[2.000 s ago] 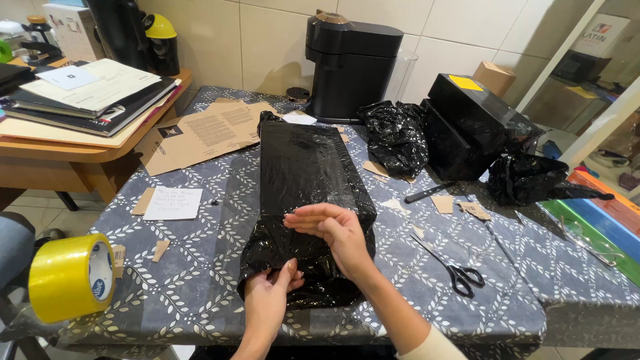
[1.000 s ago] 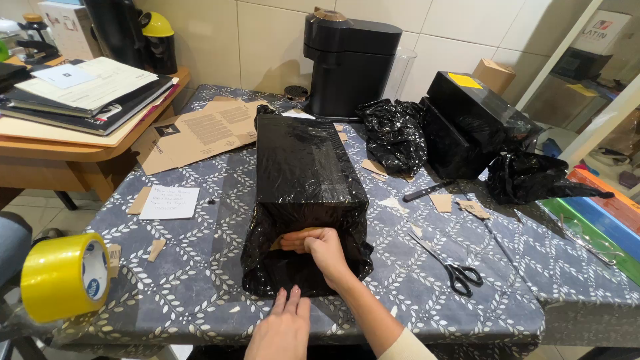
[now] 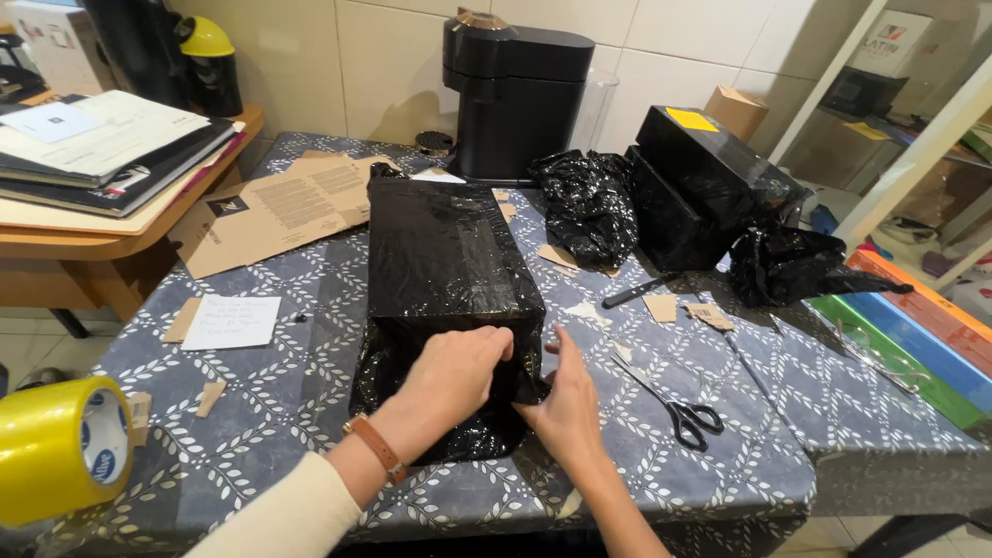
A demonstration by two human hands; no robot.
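A box wrapped in black plastic lies on the patterned tablecloth, its front end toward me. Loose black plastic hangs and spreads at that end. My left hand reaches across the front end with its fingers curled near the top front edge; whether they pinch the plastic is hidden. At the right front corner, my right hand has a fold of the plastic between thumb and fingers. To the right lie black-handled scissors and a dark-handled knife. A roll of yellow tape is at the lower left.
Flattened cardboard and a handwritten note lie left of the box. Behind stands a black coffee machine. Crumpled black plastic and black-wrapped boxes are at the back right. Binders lie on the right edge.
My right hand has moved from the front opening of the wrap to its right corner. My left hand has come up from the table edge to the box's front end.
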